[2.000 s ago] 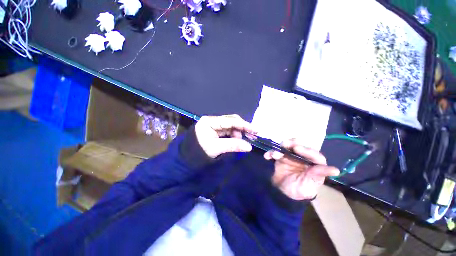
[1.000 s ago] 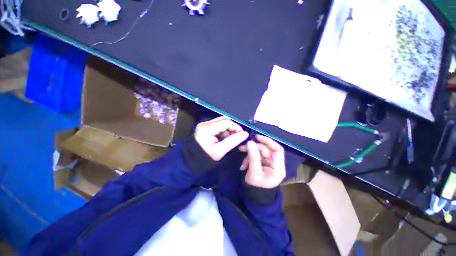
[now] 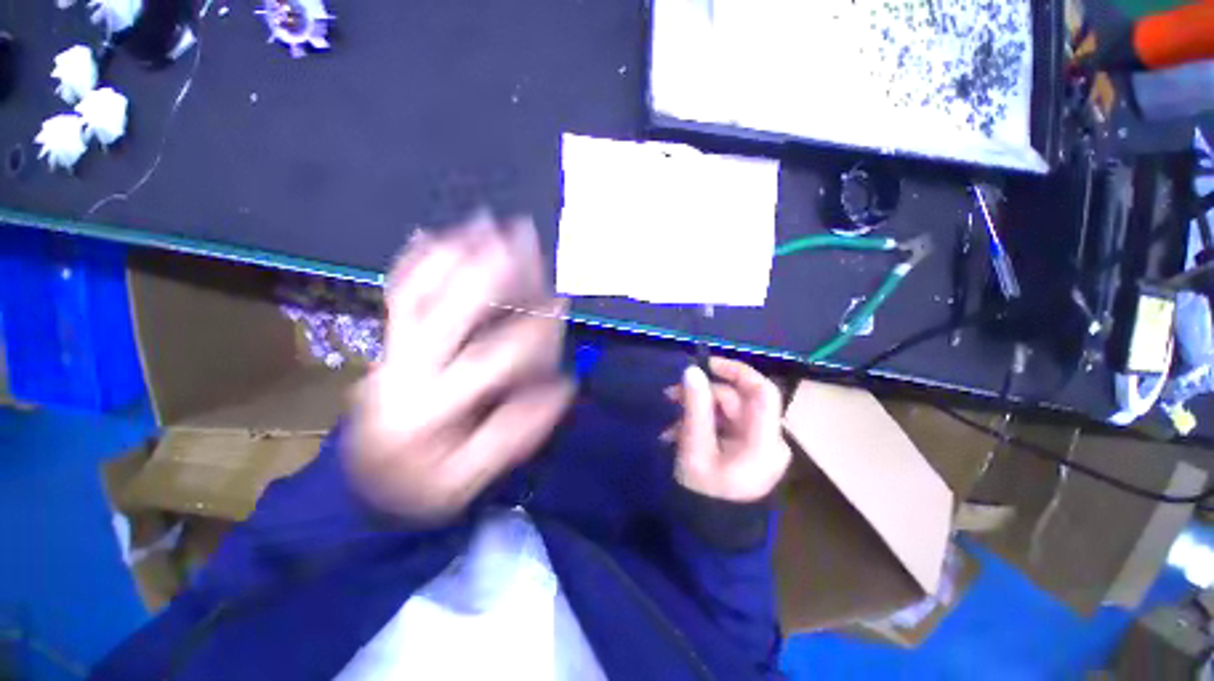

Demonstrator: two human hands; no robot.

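My left hand [image 3: 459, 373] is large and motion-blurred over the bench's front edge; a faint dark smear shows just beyond its fingertips, and I cannot tell whether it holds anything. My right hand [image 3: 730, 432] is just below the edge, right of it, with thumb and fingers pinched on a thin dark object [image 3: 700, 349], possibly the tweezers, mostly hidden by the fingers. A blank white paper sheet [image 3: 666, 224] lies flat on the black mat between and beyond the hands.
A white tray [image 3: 799, 67] with black specks stands behind the paper. Green-handled pliers [image 3: 872, 286] and a thin pale tool [image 3: 995, 242] lie right. White housings [image 3: 100, 116] and a wire are at left. Open cartons [image 3: 226, 339] sit below the edge.
The hands, together one second ago, are now apart; my left hand has risen over the bench edge. The view has shifted, so bench items appear further left. The long dark tool seen earlier is no longer clearly visible.
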